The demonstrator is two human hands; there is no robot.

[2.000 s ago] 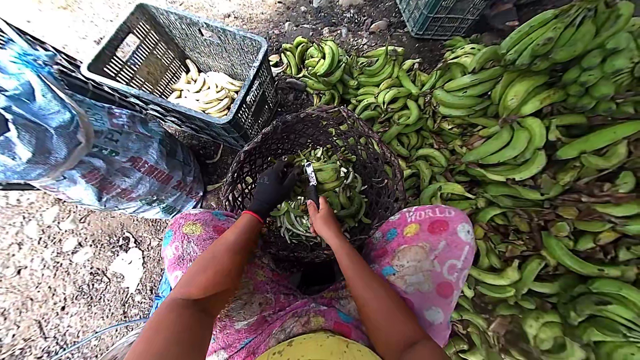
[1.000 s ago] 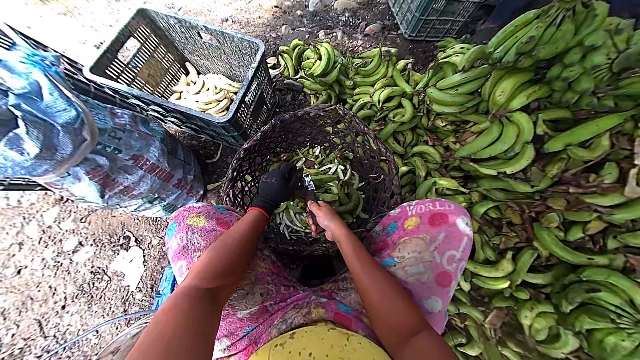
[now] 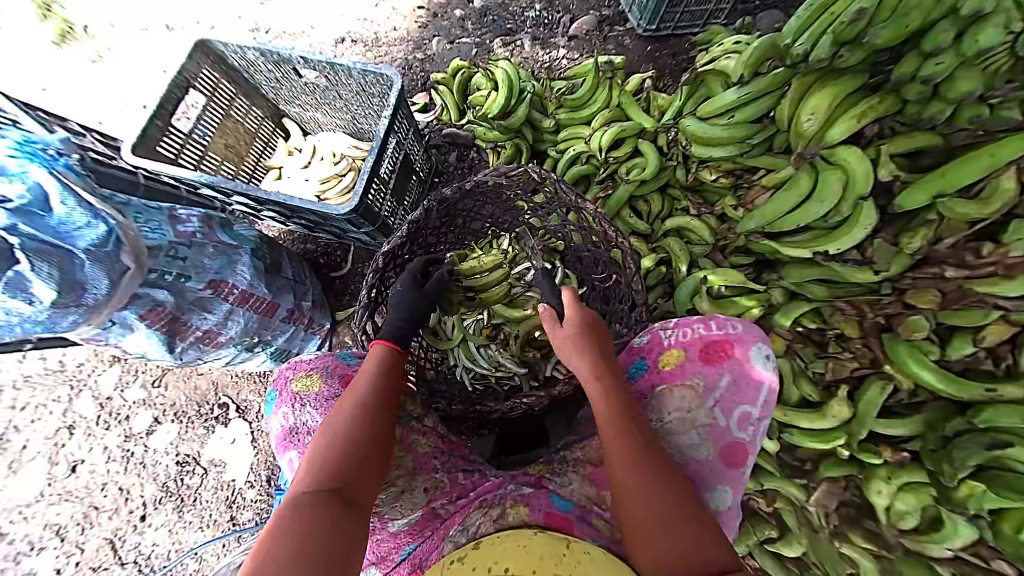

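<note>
A dark woven basket (image 3: pixel 612 232) stands between my knees, with green peel strips (image 3: pixel 480 352) inside it. In a black glove, my left hand (image 3: pixel 414 300) grips one end of a small bunch of green plantains (image 3: pixel 484 280) over the basket. Bare, my right hand (image 3: pixel 576 328) is closed around the black handle of a knife (image 3: pixel 548 290), its blade pointing up and away from me, to the right of the bunch. The glove's fingertips are partly hidden against the fruit.
A plastic crate (image 3: pixel 384 144) at the upper left holds peeled plantains (image 3: pixel 316 168). Left of it stands a woven plastic sack (image 3: pixel 224 280). Heaps of green plantain bunches (image 3: pixel 824 192) cover the right side, and another crate (image 3: pixel 676 14) is at the top edge.
My left hand has moved left, away from the knife, and the bunch beside it now shows clearly. The knife stays in my right hand.
</note>
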